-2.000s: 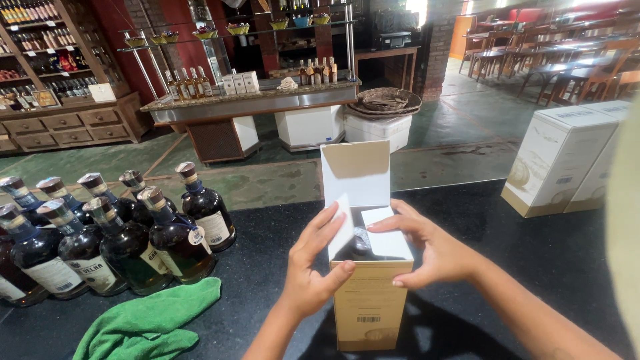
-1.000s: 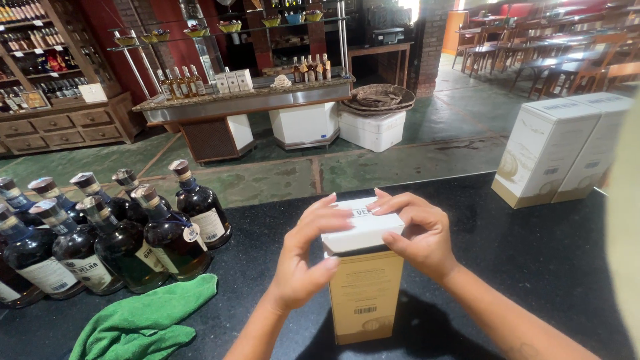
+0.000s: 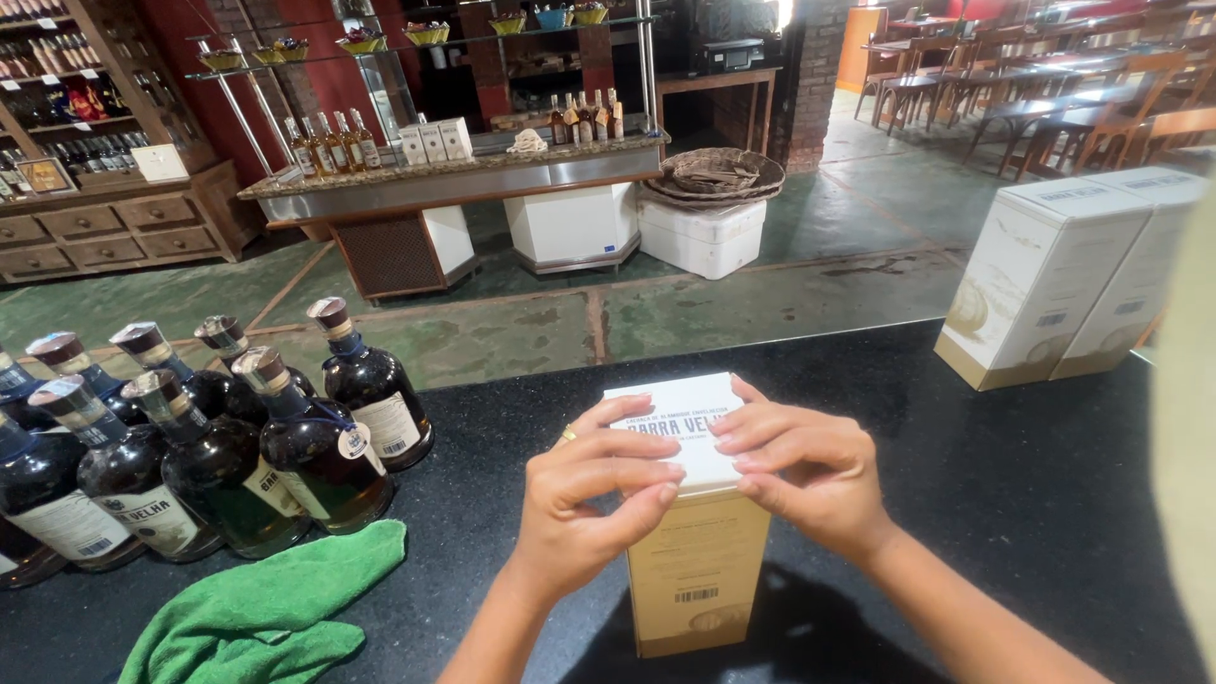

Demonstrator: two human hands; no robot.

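A tall carton (image 3: 698, 570) with a white printed lid and gold-coloured lower walls stands upright on the black stone counter (image 3: 494, 570). Its lid lies down over the top. My left hand (image 3: 594, 484), with a ring on one finger, rests its fingertips on the lid's left side and edge. On the right side, my right hand (image 3: 807, 465) touches the lid and its near corner with bent fingers. The inside of the carton is hidden. Several dark glass bottles (image 3: 313, 456) with sealed caps stand at the left, near a crumpled green cloth (image 3: 266, 608).
Two upright white and gold cartons (image 3: 1016, 275) stand at the counter's right end. Beyond the counter's far edge are a tiled floor, a granite-topped display bar (image 3: 456, 180), a white foam box (image 3: 708, 237) under wicker baskets (image 3: 717, 178), and wooden tables with chairs.
Two seconds ago the carton's lid stood up and its side flaps were raised; now the lid is down. Both hands have moved onto the lid's top and edges.
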